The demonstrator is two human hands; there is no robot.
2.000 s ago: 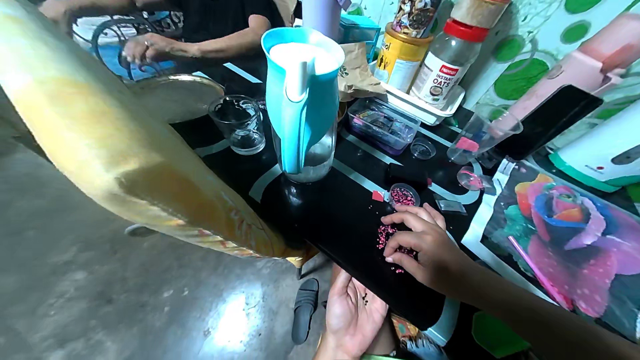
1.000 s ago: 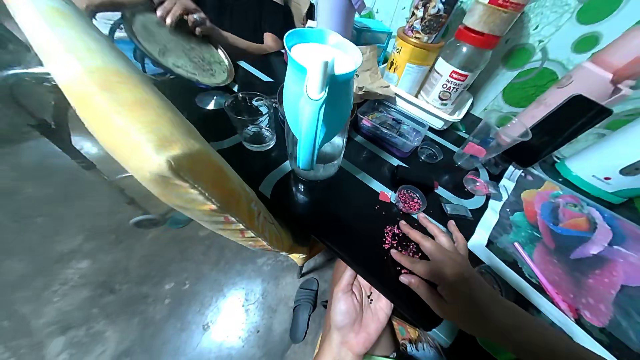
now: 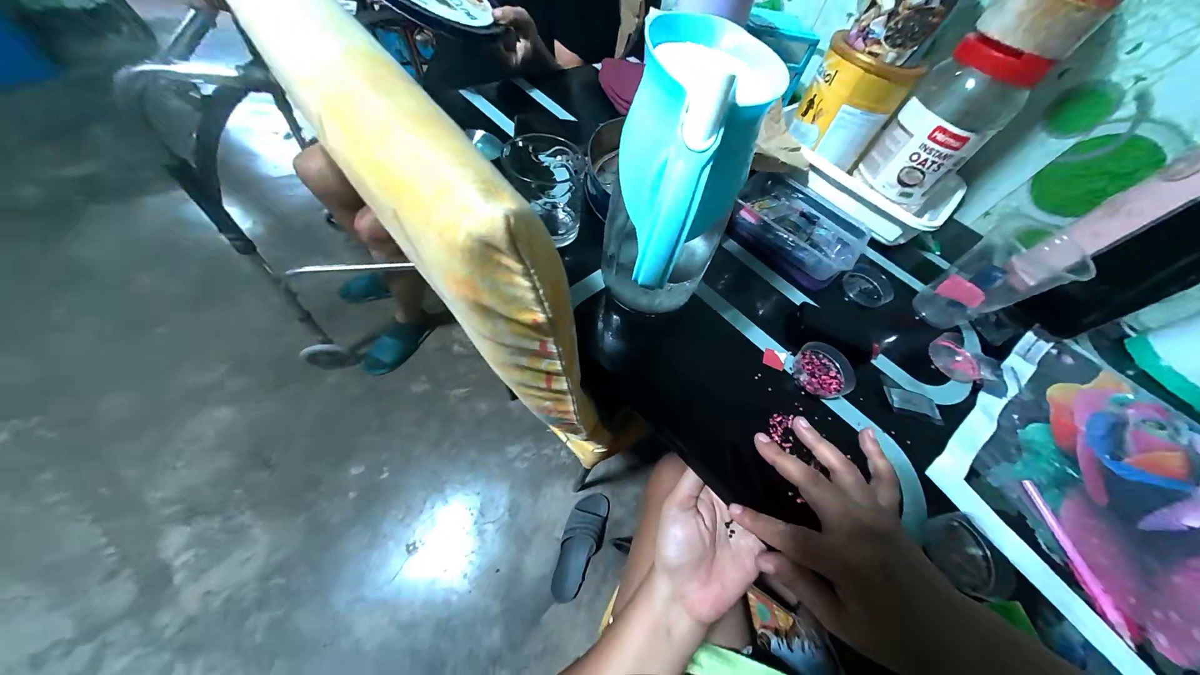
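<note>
My left hand is palm up at the edge of the black table, fingers loosely spread, with several tiny dark beads lying on the palm. My right hand is spread palm down over the table edge, its thumb side close to the left fingers. Just beyond its fingertips lies a loose pile of small pink and dark beads. Farther back, a small clear dish holds more pink beads, with a red scrap beside it.
A turquoise-lidded pitcher, a glass mug and a plastic box stand behind. A small clear bag and a floral picture lie right. A yellow cushion stands left. Another person holds a round tray across the table.
My right hand has moved from the bead pile toward the table edge and my left hand. The other person's tray has shifted. The view has turned somewhat.
</note>
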